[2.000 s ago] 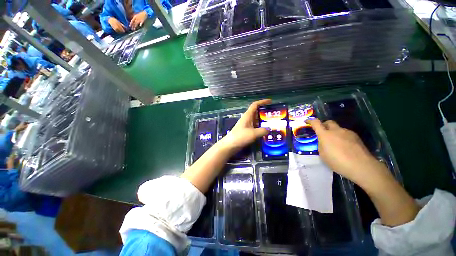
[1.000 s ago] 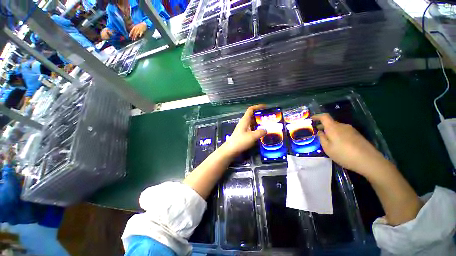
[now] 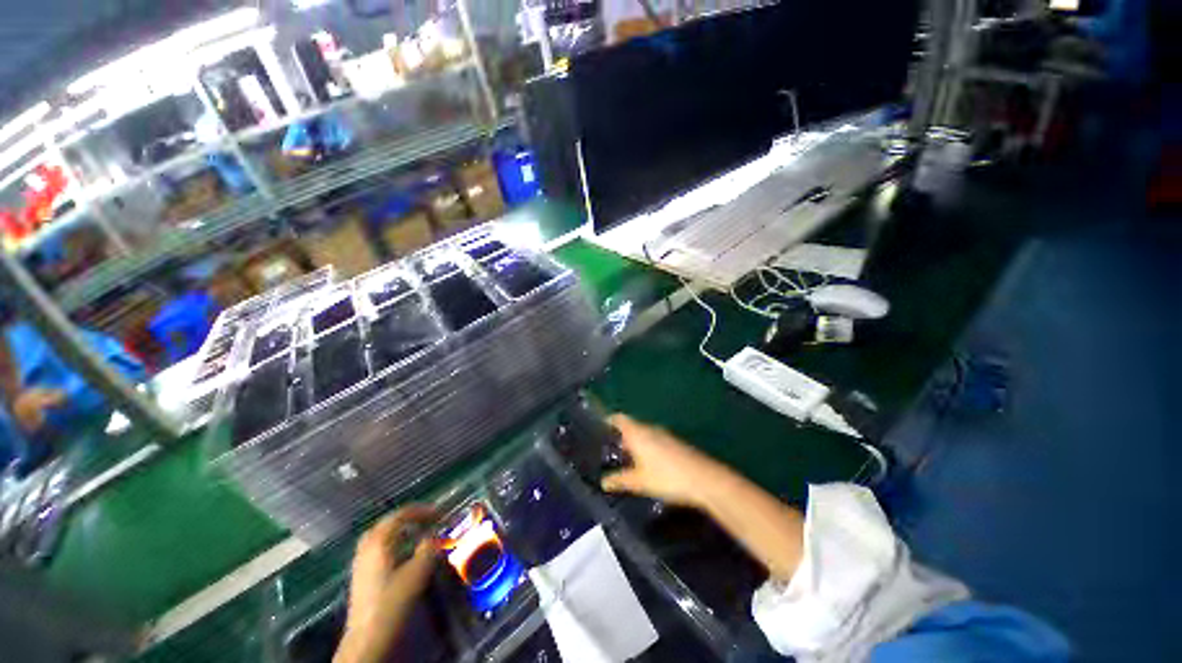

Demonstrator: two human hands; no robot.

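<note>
A clear blister tray (image 3: pixel 674 585) of dark smartphones lies before me, cut off by the bottom edge. One smartphone (image 3: pixel 482 565) shows a lit orange and blue screen. The smartphone to its right (image 3: pixel 542 508) is dark. A white paper slip (image 3: pixel 596 604) lies below that one. My left hand (image 3: pixel 386 570) is blurred, its curled fingers at the lit phone's upper left side. My right hand (image 3: pixel 655 464) has its fingertips at a dark smartphone (image 3: pixel 586 440) in the tray's far right pocket. Whether either hand grips a phone is unclear.
A tall stack of filled blister trays (image 3: pixel 428 408) stands behind the working tray. Right of it are a white power strip (image 3: pixel 778 383) with cables, a dark-and-white device (image 3: pixel 843 308) and a large black monitor (image 3: pixel 726 110). Shelving and parts of blue-clothed people show at left.
The view has swung right. My right hand has moved from the second lit phone to the dark phone at its right. The second phone's screen has gone dark.
</note>
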